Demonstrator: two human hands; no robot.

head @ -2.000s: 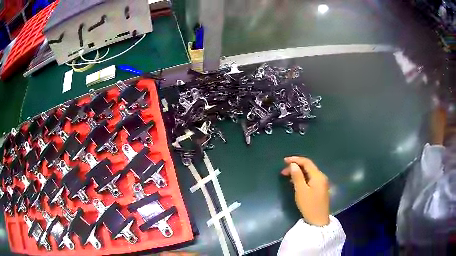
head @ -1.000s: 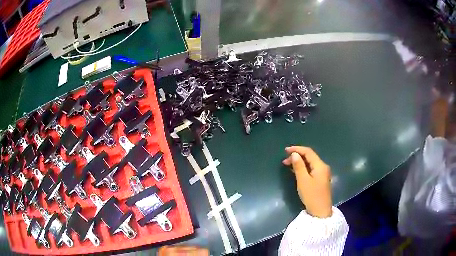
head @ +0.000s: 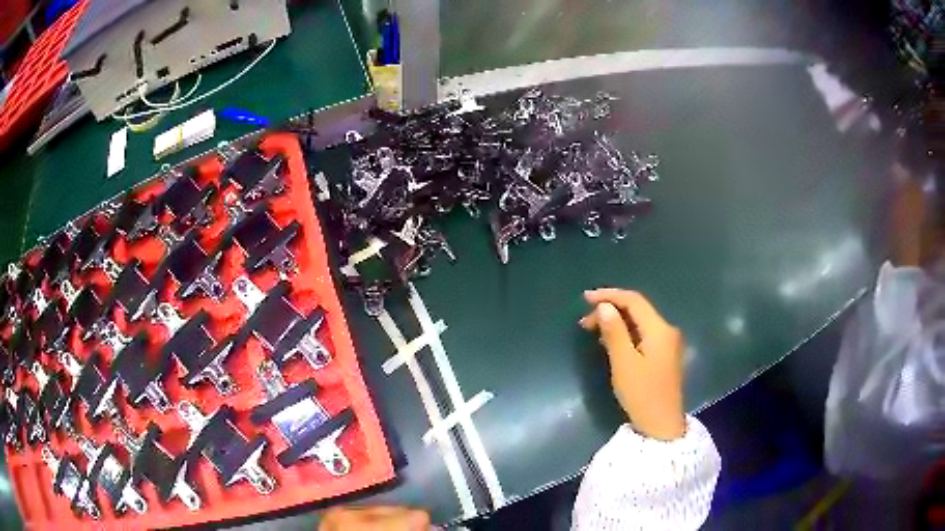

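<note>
My right hand (head: 645,363), in a white sleeve, is held over the dark green bench with thumb and fingers bent close; no object shows in it. My left hand (head: 373,518) is cut off by the bottom edge, beside the tray's lower right corner; its fingers are hidden. The orange-red pocket tray (head: 358,415) lies at the left, filled with black units with silver-handled clips at their edges. One clipped unit (head: 298,417) at the lower right has a whitish patch. A loose clip pile (head: 487,171) lies right of the tray.
Tape marks (head: 440,379) run down the bench beside the tray. Paper slips (head: 184,135), a blue pen (head: 244,117) and a white device with cables (head: 176,52) are at the back left. A grey post (head: 419,52) stands behind the clips. A clear plastic bag (head: 881,363) is at the right.
The view has shifted, so bench items sit higher in the picture. My left hand shows more at the bottom edge than two seconds ago. My right hand keeps nearly the same pose.
</note>
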